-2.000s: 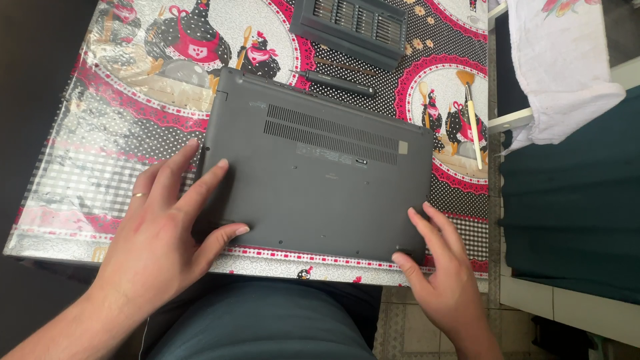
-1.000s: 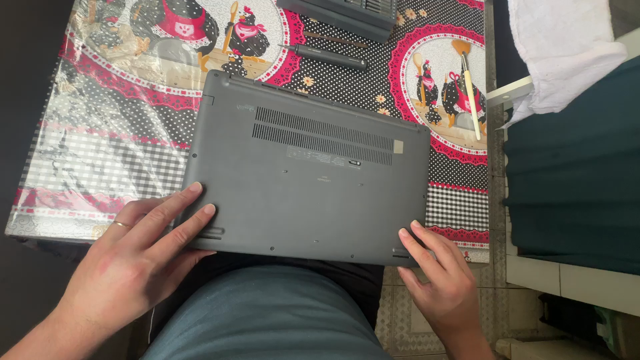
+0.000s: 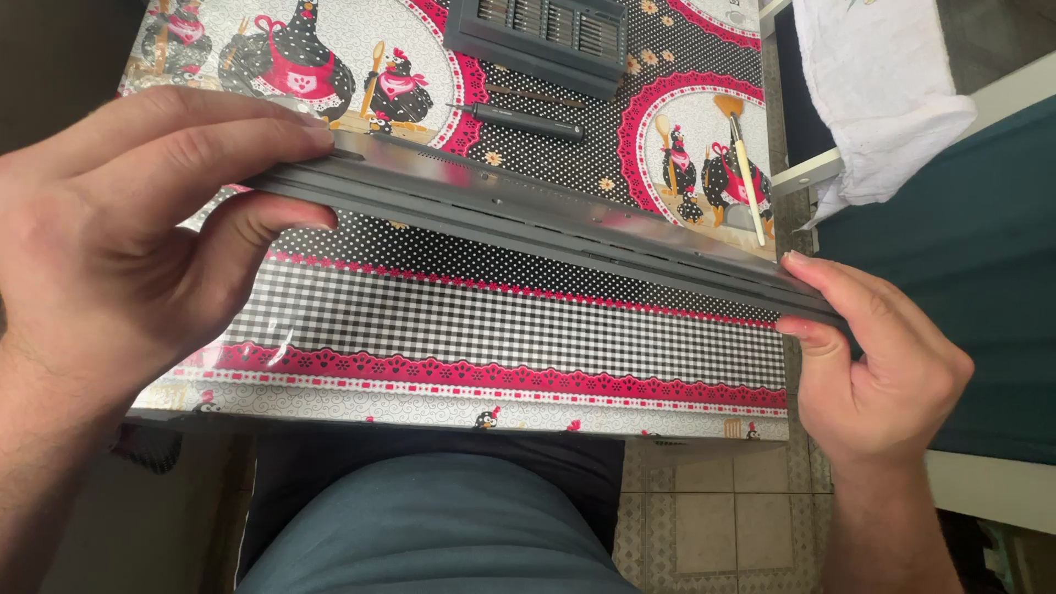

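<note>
A closed grey laptop (image 3: 528,219) is held up above the table, its long edge turned toward me and its underside seen at a steep slant. My left hand (image 3: 157,206) grips the laptop's left end, fingers on top and thumb below. At the right end, my right hand (image 3: 883,355) pinches the corner between fingers and thumb. Behind the laptop, a dark precision screwdriver (image 3: 528,122) lies on the tablecloth, with a thin dark strip (image 3: 536,96) just beyond it.
A grey case of screwdriver bits (image 3: 540,41) sits at the back. A flat brush with a pale handle (image 3: 747,169) lies at the right on the patterned tablecloth (image 3: 528,330). White cloth (image 3: 879,107) hangs over a rail beyond the table's right side.
The laptop, lying underside up two seconds ago, has been lifted and tilted so its long edge faces me. Both hands have gone from resting on it to gripping its ends.
</note>
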